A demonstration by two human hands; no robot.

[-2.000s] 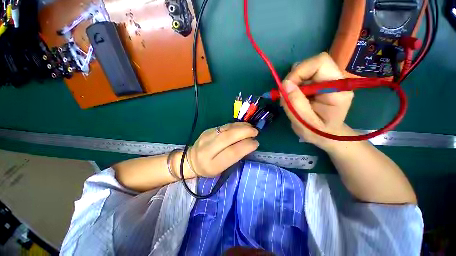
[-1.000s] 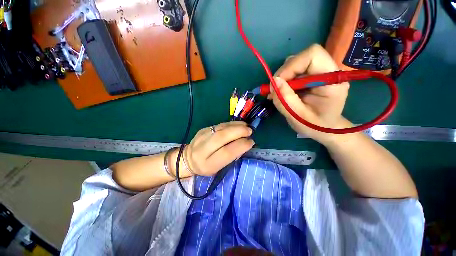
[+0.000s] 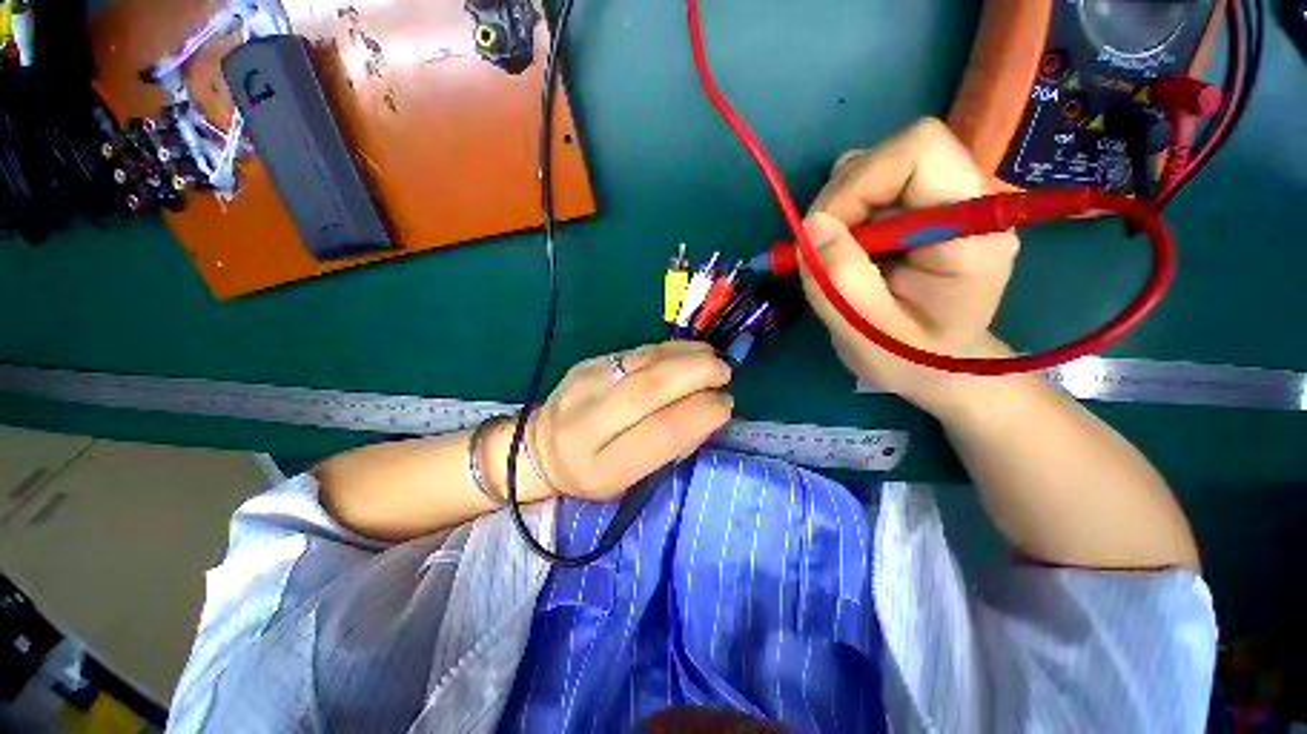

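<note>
My left hand (image 3: 631, 419) is closed around the black AV cable below its plugs and around the black test probe, whose bluish tip part (image 3: 740, 349) shows above the fingers. The yellow (image 3: 675, 294), white (image 3: 695, 298) and red (image 3: 715, 303) RCA plugs point up, side by side. My right hand (image 3: 917, 258) holds the red test probe (image 3: 932, 227) like a pen. Its tip is at the red plug's pin; whether they touch is too small to tell. The probe's red wire loops over my right hand.
The orange multimeter (image 3: 1068, 108) lies at the upper right. An orange-brown test board (image 3: 430, 129) with a dark box (image 3: 304, 144) lies upper left, beside black cables (image 3: 50, 144). Steel rules (image 3: 817, 446) lie along the bench edge. A black cord crosses the green mat (image 3: 430, 323).
The view has shifted slightly. Both hands keep their hold, and the red probe stays close to the red plug with only a small change of angle.
</note>
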